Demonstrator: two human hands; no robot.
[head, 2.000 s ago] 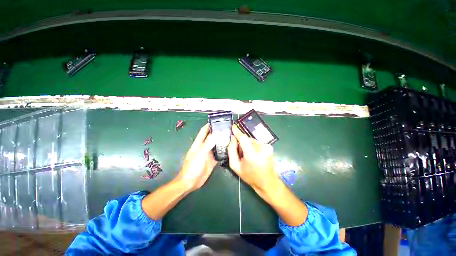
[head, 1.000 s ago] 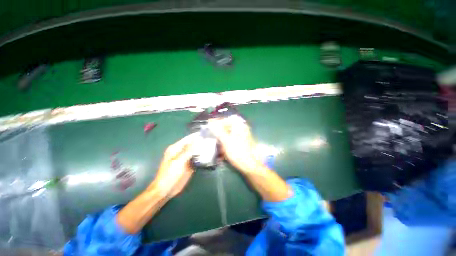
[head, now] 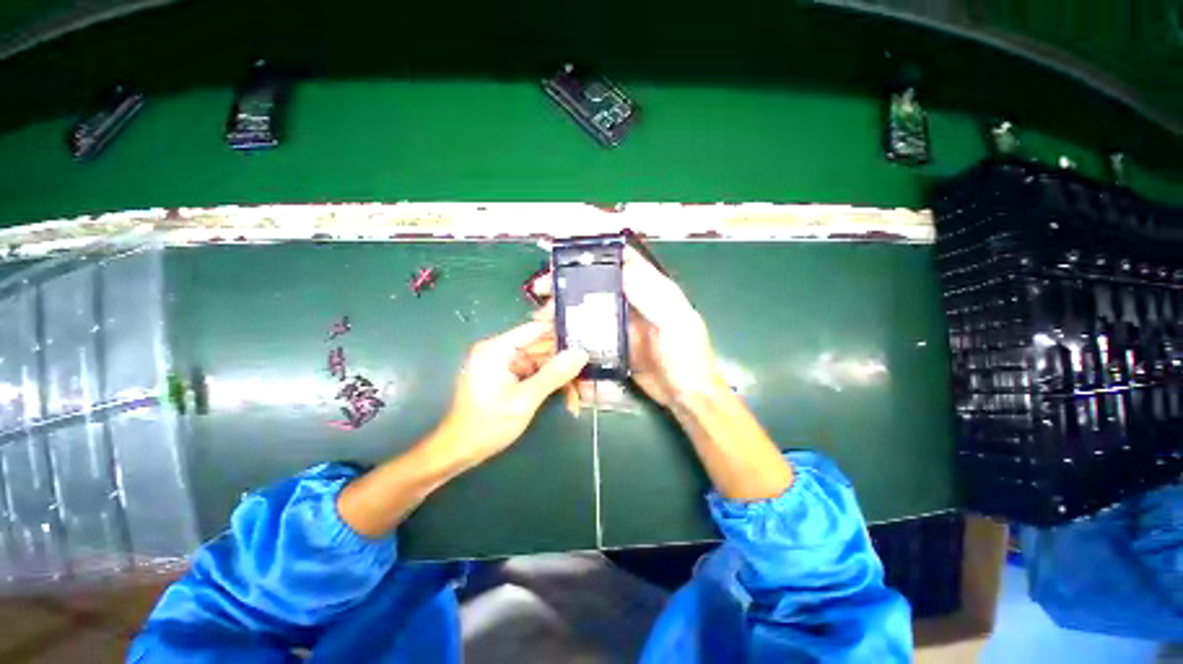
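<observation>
A phone half-assembly (head: 590, 311), a black slab with a white and silver inner side facing up, is held upright in the middle of the view. My left hand (head: 509, 389) grips its lower left side, with the thumb on the lower face. My right hand (head: 668, 331) holds its right side. A dark red edge of another piece (head: 535, 285) shows behind the phone, mostly hidden by the phone and my hands. I cannot tell exactly how the two pieces touch.
Tiny dark red parts (head: 357, 400) lie in loose piles at left. A clear plastic tray (head: 78, 402) is at the left edge. Tall black plastic trays (head: 1064, 337) stand at right. The green conveyor belt (head: 415, 156) beyond the white edge carries spaced phones (head: 593, 104).
The phone has turned to show its white inner side squarely between both hands. The dark red-edged piece seen beside it two seconds ago is now mostly behind it. The head view has shifted.
</observation>
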